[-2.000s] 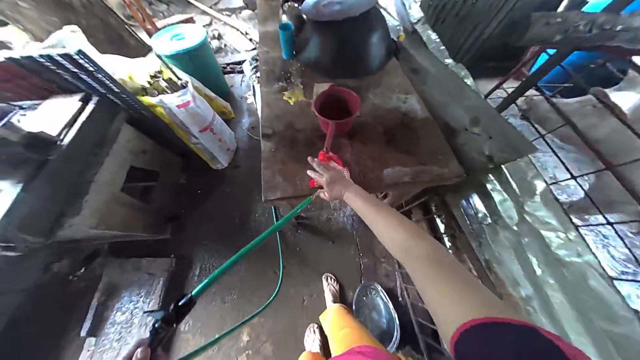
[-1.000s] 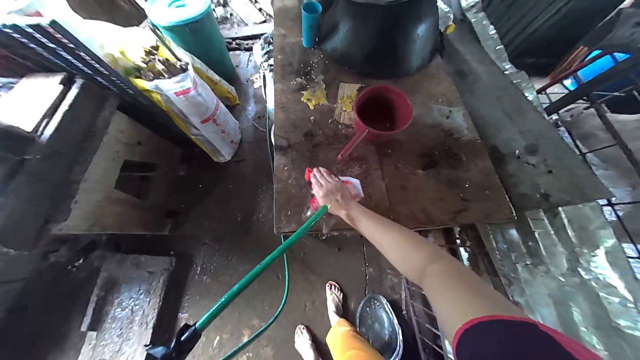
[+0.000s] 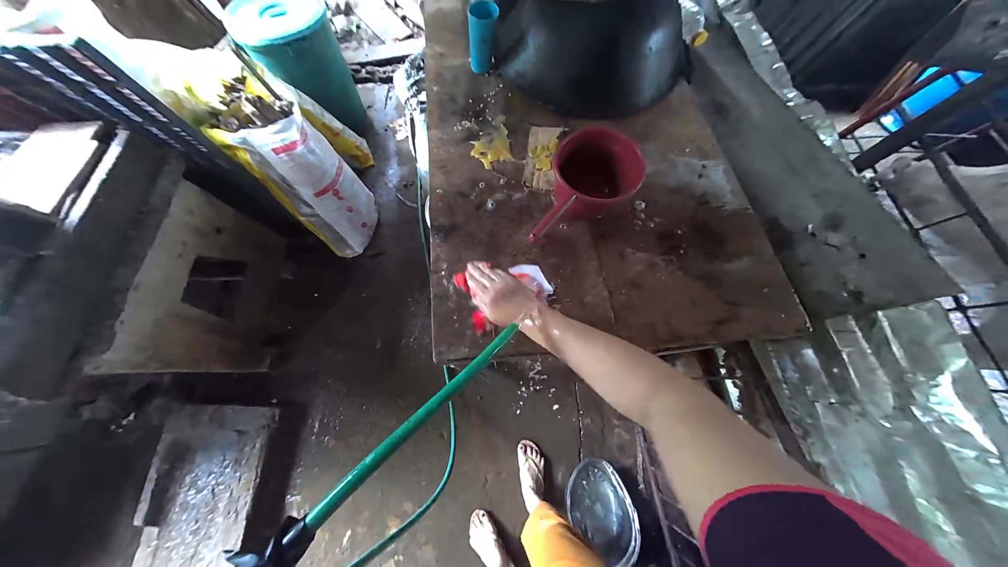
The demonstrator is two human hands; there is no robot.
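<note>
My right hand (image 3: 502, 293) presses down on a red and white cloth (image 3: 529, 277) near the front left corner of the wooden tabletop (image 3: 693, 276). From under my right wrist a green pole (image 3: 409, 425) slants down to a black fitting (image 3: 287, 539) at the lower left. Behind the hand sits a dark red dipper (image 3: 600, 173) with its handle toward me. Scraps of yellow matter (image 3: 492, 147) and a piece of cardboard (image 3: 541, 157) lie beside the dipper. My left hand is outside the frame.
At the back stand a large black pot (image 3: 587, 55) and a blue cup (image 3: 481, 35). A filled sack (image 3: 323, 181) and a lidded green bin (image 3: 303, 59) stand left. A green hose (image 3: 441, 472) crosses the floor; a metal basin (image 3: 602, 508) lies near my feet.
The dipper, upright farther back with its handle near my right hand earlier, now has its handle apart from the hand. The view has come closer to the tabletop. My left hand has left the view.
</note>
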